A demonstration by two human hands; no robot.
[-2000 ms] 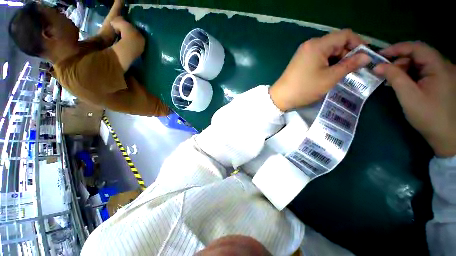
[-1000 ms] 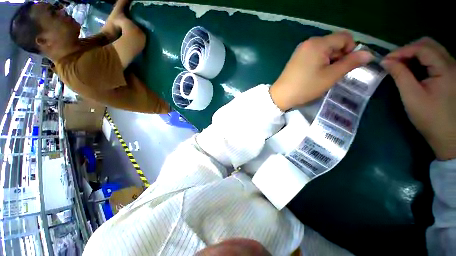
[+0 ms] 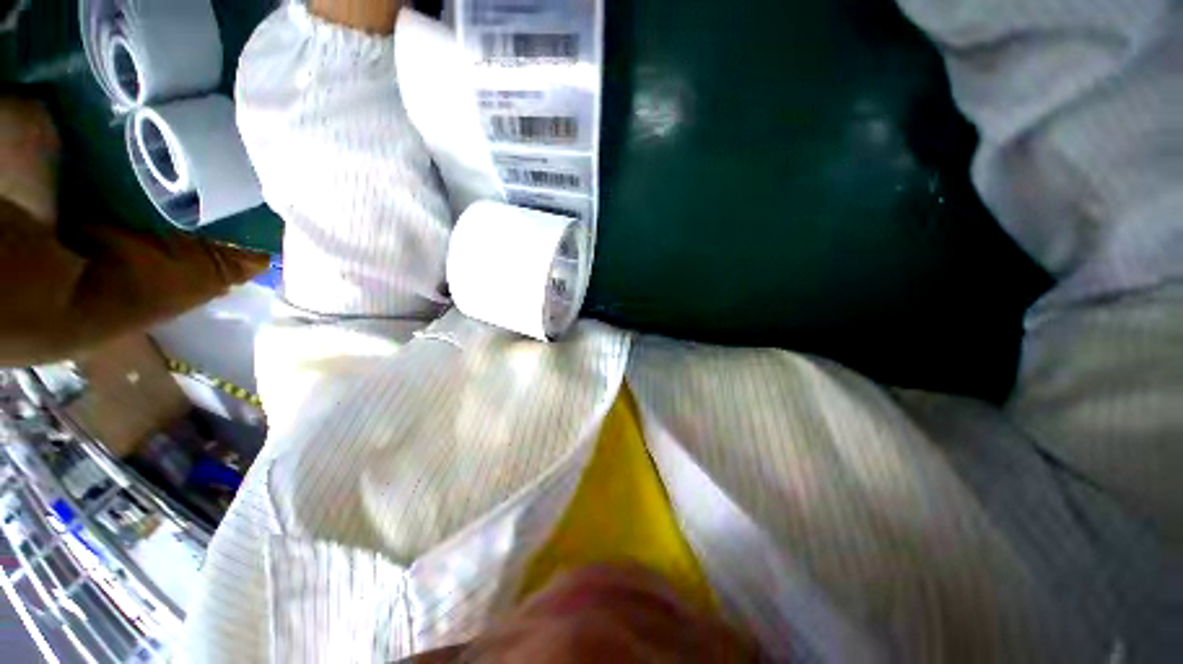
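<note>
The barcode label strip [image 3: 532, 110] runs from the top edge down the worktop, its printed black bars facing up. Its lower end curls into a white label roll [image 3: 500, 269] against my smock. Plain white backing paper [image 3: 445, 97] lies beside the strip, next to my left sleeve. My left hand is cut off by the top edge; only the wrist [image 3: 353, 13] shows above the striped cuff, so its fingers are hidden. My right hand is out of the picture; only its sleeve shows at the upper right.
Two loosely wound label rolls [image 3: 195, 162] sit side by side on the dark-green worktop [image 3: 778, 169] at upper left. A neighbouring person's brown sleeve [image 3: 117, 292] reaches in at left. Shelving [image 3: 78, 532], grey floor and yellow-black tape show at lower left.
The view has swung down and to the right. Both hands, earlier pinching the strip's upper end, have left the picture except my left wrist. More of my smock and the yellow top shows.
</note>
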